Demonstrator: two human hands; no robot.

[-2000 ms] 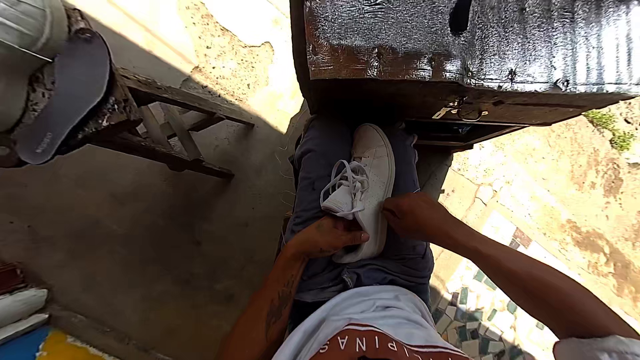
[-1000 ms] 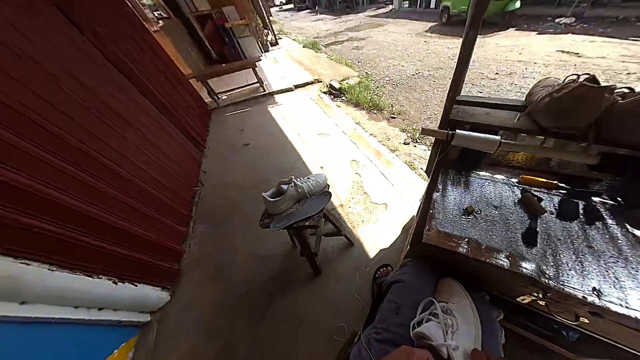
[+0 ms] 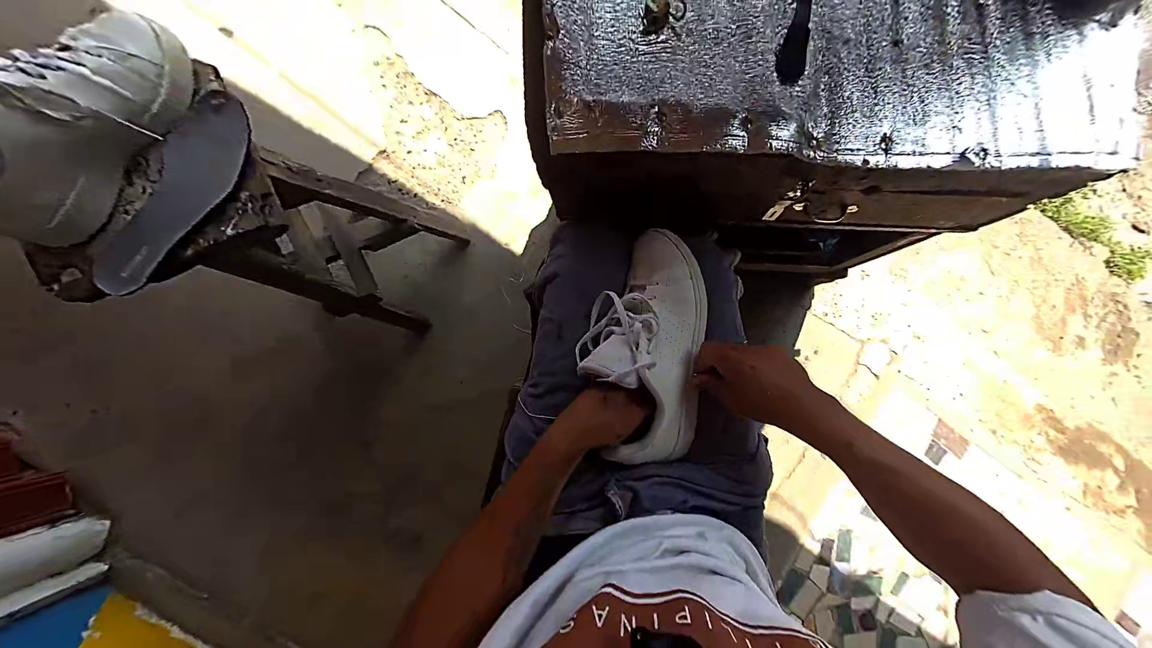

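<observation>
A white lace-up sneaker (image 3: 677, 337) lies on my lap, its toe pointing toward the workbench and its sole edge to the right. The fingers of my left hand (image 3: 612, 416) are inside the shoe's opening, hidden from view. At the right side of the sole, my right hand (image 3: 742, 378) has its fingers curled against the edge; whether something small is pinched there cannot be told. A thin pale thread (image 3: 535, 412) crosses the trouser leg left of the shoe. Another white sneaker (image 3: 99, 117) and a grey insole (image 3: 180, 193) rest on a wooden stool at the left.
Directly ahead stands a wooden workbench with a shiny metallic top (image 3: 666, 99), a latch (image 3: 787, 202) on its front and a dark tool on it. The wooden stool (image 3: 315, 184) stands on the concrete floor at the left. Broken tiles (image 3: 846, 585) pave the lower right.
My left hand, on the shoe's heel area two seconds ago, now reaches inside the opening. The view swung up toward the street and back down.
</observation>
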